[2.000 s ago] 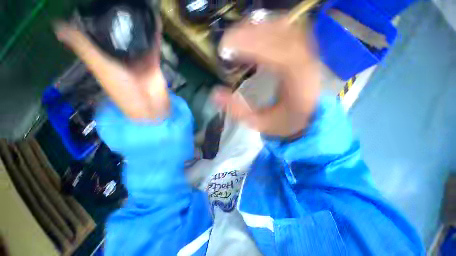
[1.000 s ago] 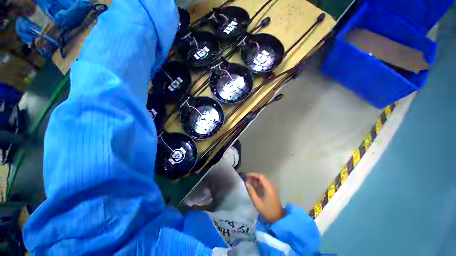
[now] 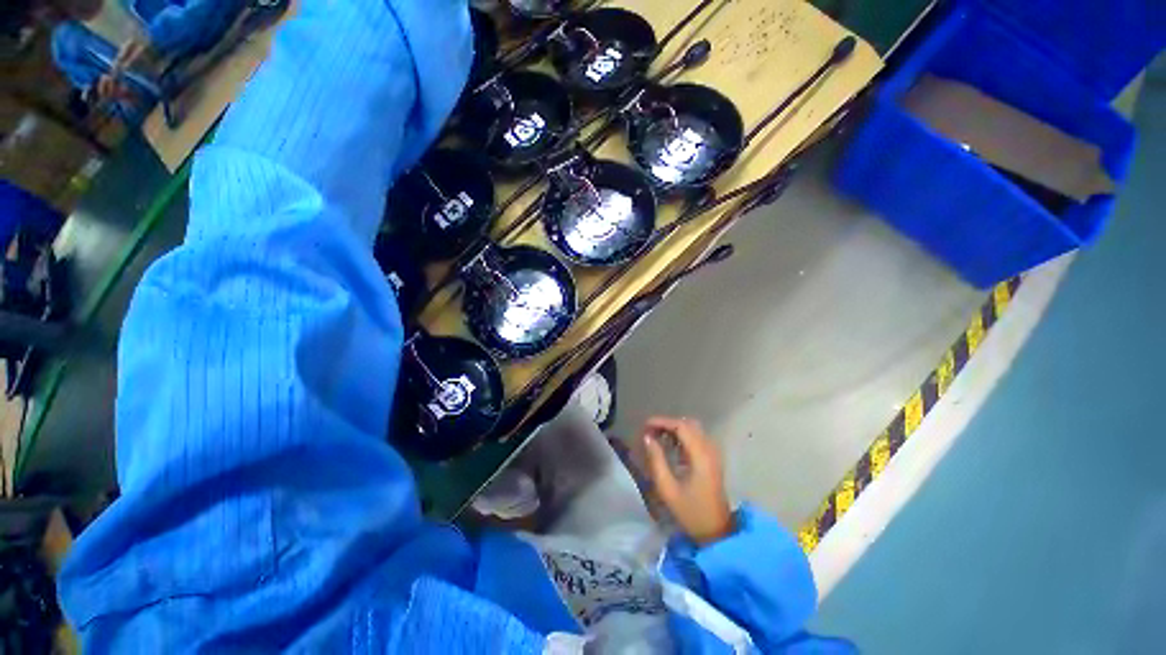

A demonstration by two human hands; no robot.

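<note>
Black round ear cup housings (image 3: 601, 211) lie open side up in slanting rows on a tan cardboard sheet (image 3: 780, 51), with white labels and fine wires inside. Thin black boom arms (image 3: 780, 96) lie between them and along the sheet's edge. My left sleeve crosses the left side up to the top edge; my left hand is not visible. My right hand (image 3: 691, 480) is low, off the sheet's near edge, loosely curled with a gap between thumb and fingers. I see nothing in it.
A blue bin (image 3: 985, 154) with cardboard inside stands at the upper right. Yellow-black tape (image 3: 914, 410) crosses the floor. At the upper left are another person's blue sleeves (image 3: 179, 26) and a cardboard piece (image 3: 205, 109). A green bench edge runs along the left.
Two seconds ago both hands were raised and blurred, the left with a black housing. Since then my left hand has left view and my right hand has dropped. In the last second the right hand shifted slightly.
</note>
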